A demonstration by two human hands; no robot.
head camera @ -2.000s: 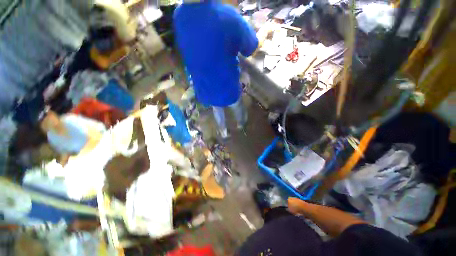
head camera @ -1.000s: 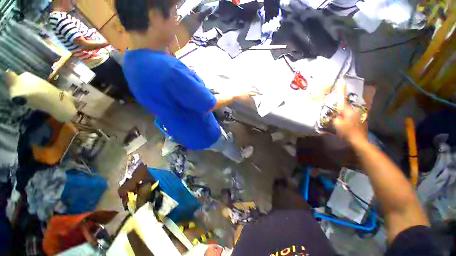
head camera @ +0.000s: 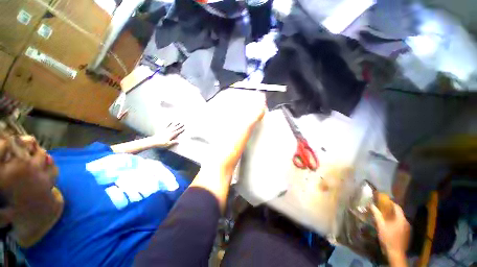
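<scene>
My left hand [head camera: 255, 110] reaches over the pale table [head camera: 157, 107], blurred and washed out by glare; whether it grips anything is unclear. My right hand [head camera: 393, 225] is at the lower right, closed around the wooden handle of a steam iron [head camera: 364, 199] at the table's right end. Red-handled shears [head camera: 305, 155] lie between my hands, blades towards the far side. A pale fabric piece [head camera: 268, 162] lies below my left hand, near the front edge. A narrow ruler [head camera: 261, 87] lies just beyond my left hand.
Black cloth [head camera: 319, 68] and grey pieces [head camera: 200, 70] are heaped on the far side. A person in a blue shirt [head camera: 131, 182] stands close at the left, one hand on the table. Cardboard boxes [head camera: 63, 62] stand at the upper left. An orange bar [head camera: 430, 229] is at the right.
The view has swung and moved closer to the table. My left arm has come in over it. My right hand, earlier raised near the iron, is now on its handle.
</scene>
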